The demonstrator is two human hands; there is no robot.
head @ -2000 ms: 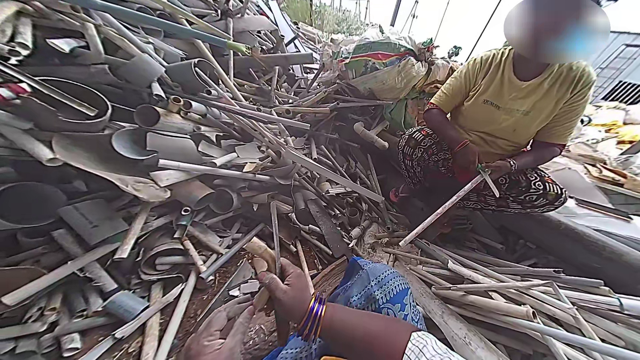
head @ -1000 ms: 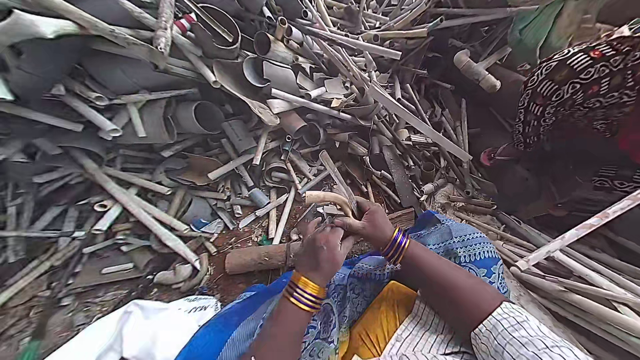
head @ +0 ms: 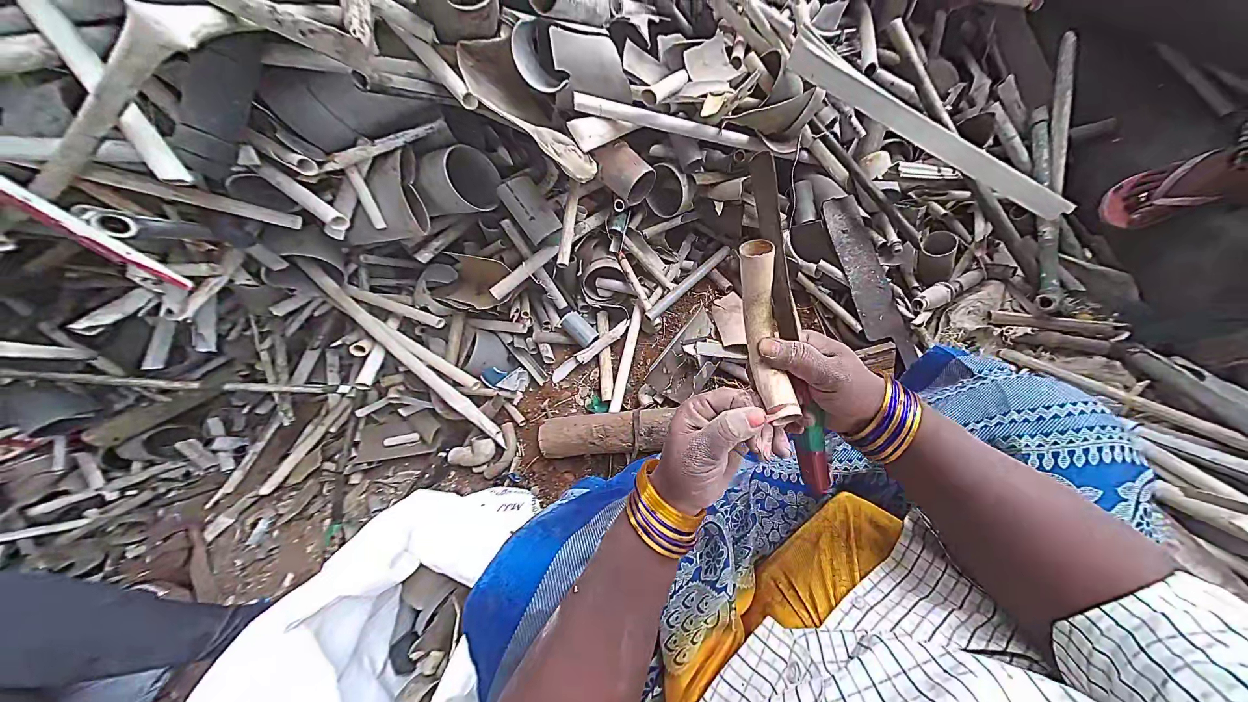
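My right hand (head: pixel 824 380) grips a short, slightly bent tan pipe piece (head: pixel 759 302) with its thumb, along with a long dark-bladed knife (head: pixel 773 219) whose red and green handle points down toward my lap. Blade and pipe stand nearly parallel, side by side. The pipe's open end faces up. At its lower end, my left hand (head: pixel 717 429) pinches the rim with thumb and fingers. Just beyond my left hand, a round wooden log (head: pixel 600 434) lies on the ground.
A large heap of cut plastic pipes (head: pixel 458 180) spreads ahead and to the left. A white sack (head: pixel 390 556) with pieces in it lies at lower left, beside a dark-clothed limb (head: pixel 107 624). Another person's sandalled foot (head: pixel 1160 190) is at right. Long thin pipes (head: pixel 1194 478) lie at the right edge.
The view has swung down and left. The pipe piece, tilted sideways one second ago, now stands upright in my hands, with my left hand at its lower end.
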